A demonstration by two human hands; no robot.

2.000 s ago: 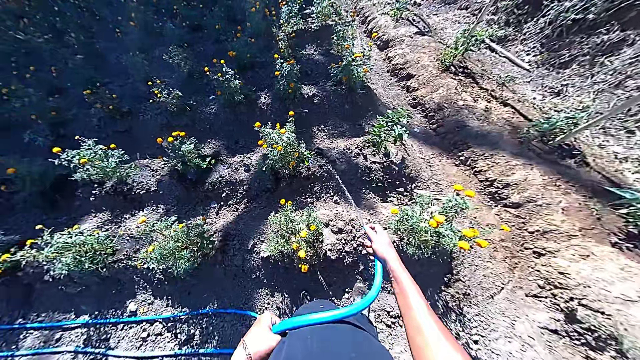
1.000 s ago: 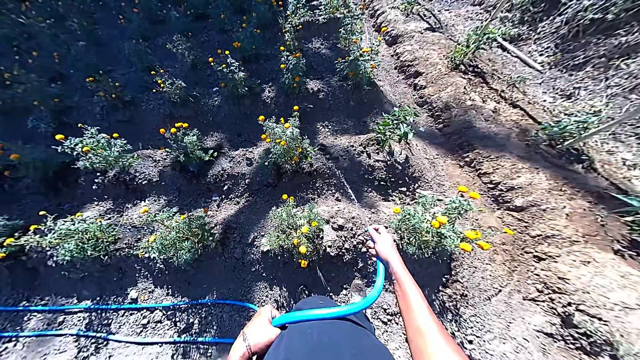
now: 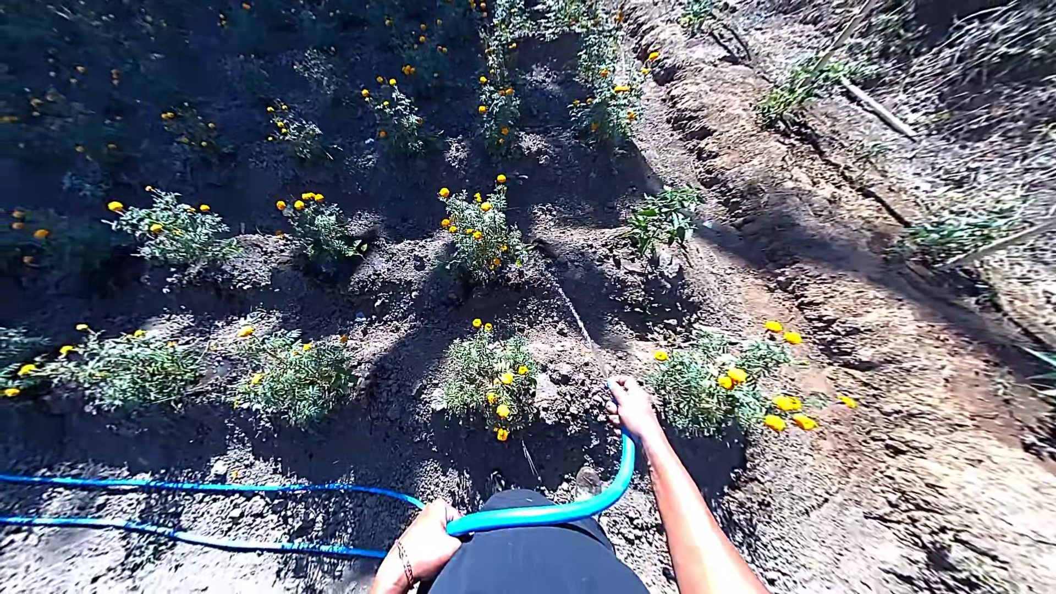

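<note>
My right hand (image 3: 631, 406) is closed around the end of a blue garden hose (image 3: 544, 515), between two marigold plants. A thin stream of water (image 3: 580, 323) leaves the hose end and reaches the soil beside a marigold plant (image 3: 480, 231) in the row beyond. At the lower middle, my left hand (image 3: 429, 540) grips the same hose by my dark-clothed leg, and a bracelet circles that wrist. Left of my right hand grows a flowering marigold plant (image 3: 491, 375); just to its right stands another marigold plant (image 3: 714, 384) with yellow blooms.
Two lengths of blue hose (image 3: 198, 487) lie across the soil at the lower left. More marigold plants (image 3: 301, 375) grow in rows, many in shade. A leafy plant without blooms (image 3: 664, 219) stands right of centre. Along the right run a soil ridge (image 3: 825, 297), a stick (image 3: 879, 109) and dry brush.
My left hand has shifted slightly to the left since the earliest frame, still on the hose. The hose lengths on the ground lie at a slightly different angle. The water keeps running toward nearly the same spot.
</note>
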